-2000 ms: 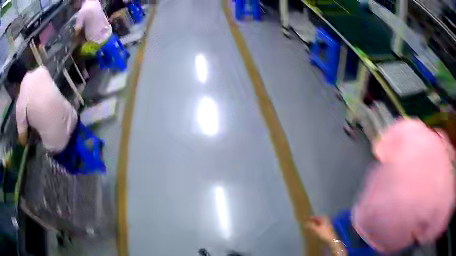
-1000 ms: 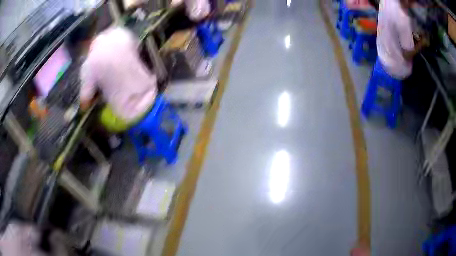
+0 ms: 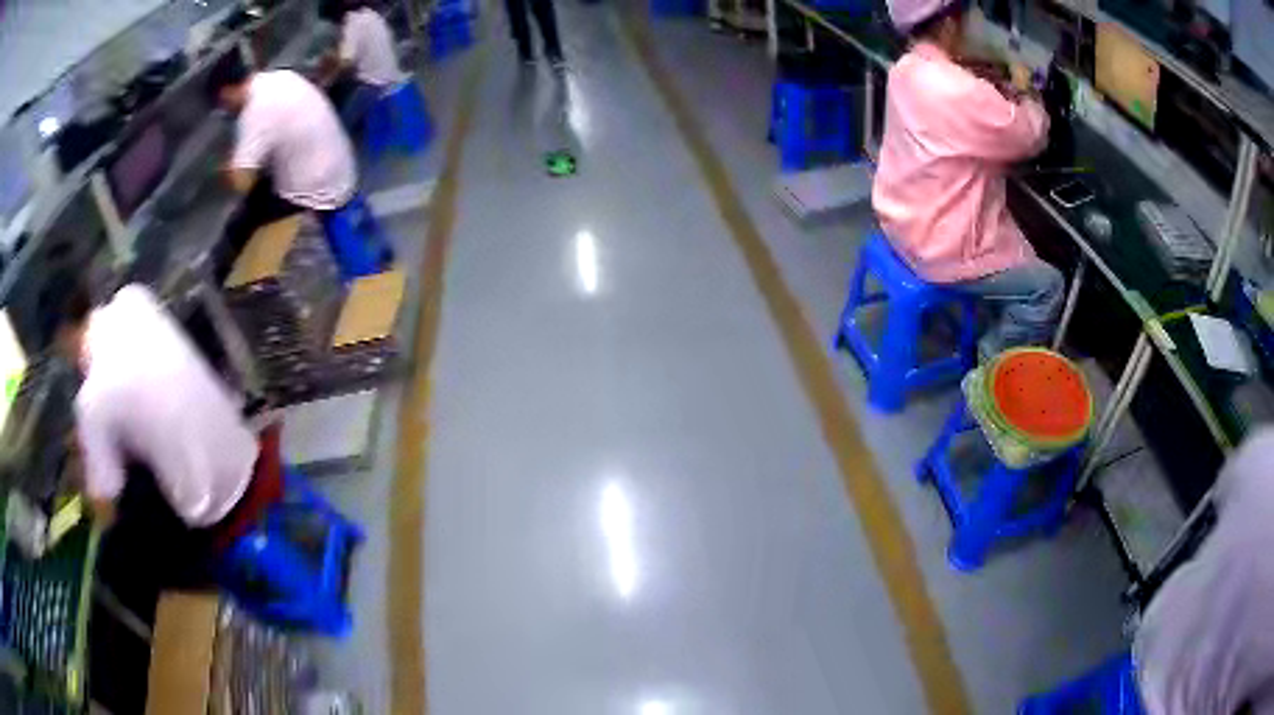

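Observation:
Neither of my hands is in the picture. Nearest in front of me is the shiny grey floor (image 3: 531,559) of an aisle. A yellow-brown tape line (image 3: 411,517) bounds it on the left and another tape line (image 3: 824,398) on the right. A green arrow sign (image 3: 560,164) lies on the floor farther up the aisle.
Seated people in pale pink work at benches on the left. A person in a pink coat (image 3: 943,168) sits right on a blue stool (image 3: 894,328). Another stool bears a watermelon-patterned cushion (image 3: 1038,397). An open cardboard carton (image 3: 301,314) stands left. A person's legs (image 3: 534,28) show ahead.
The view has moved along the aisle past other seated people. The green sign, the standing legs and the watermelon-patterned cushion now show clearly. The hand at the lower right edge earlier is gone.

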